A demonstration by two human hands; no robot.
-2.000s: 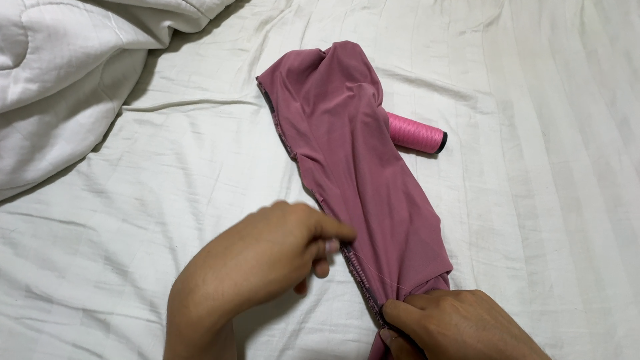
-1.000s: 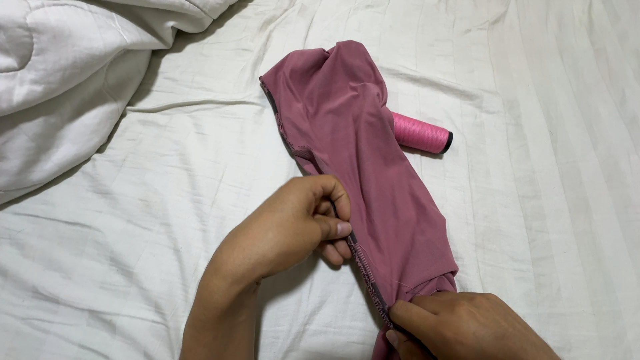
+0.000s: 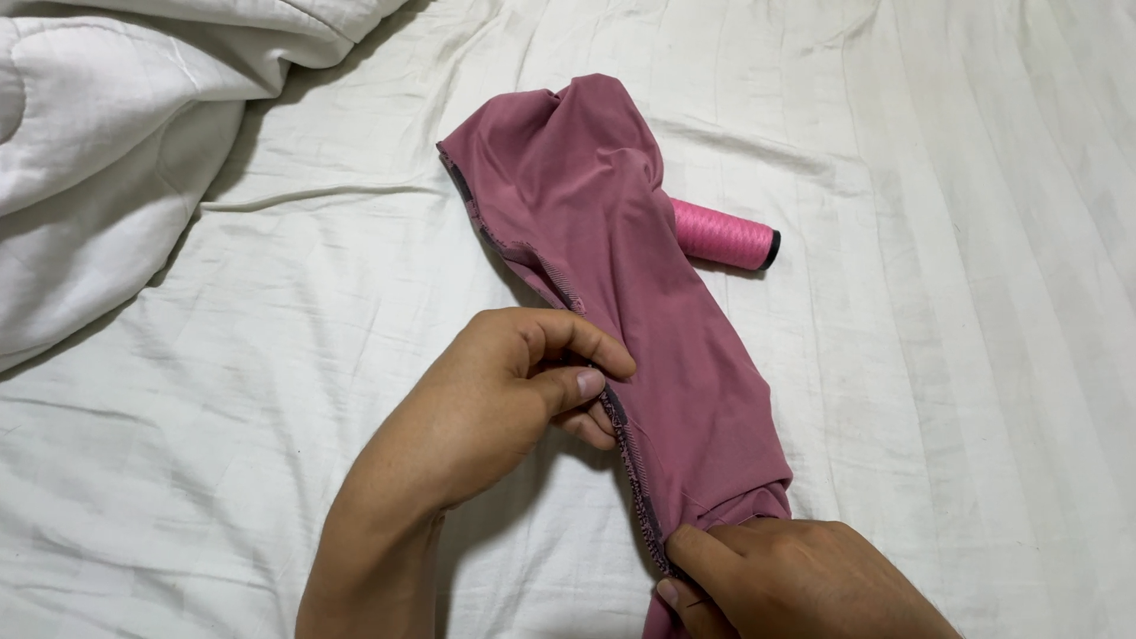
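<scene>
A mauve-pink piece of stretchy fabric (image 3: 612, 231) lies lengthwise on a white sheet, with a dark stitched seam along its left edge. My left hand (image 3: 532, 382) pinches that seam near the middle, thumb below and index finger over the cloth. Farther down, my right hand (image 3: 772, 568) grips the same edge between thumb and fingers near the bottom of the view. The seam runs fairly straight between the two hands. Beside the upper right of the cloth is a spool of bright pink thread (image 3: 723, 234) with a black end, its other end hidden by the fabric.
A striped white bed sheet (image 3: 958, 355) with wrinkles spreads beneath everything. At the upper left a bunched white quilt (image 3: 115, 160) is heaped, its edge left of the cloth.
Two seconds ago my left hand was at the seam with its index finger extended; it has since closed its thumb and finger on the edge. My right hand keeps its hold at the lower seam.
</scene>
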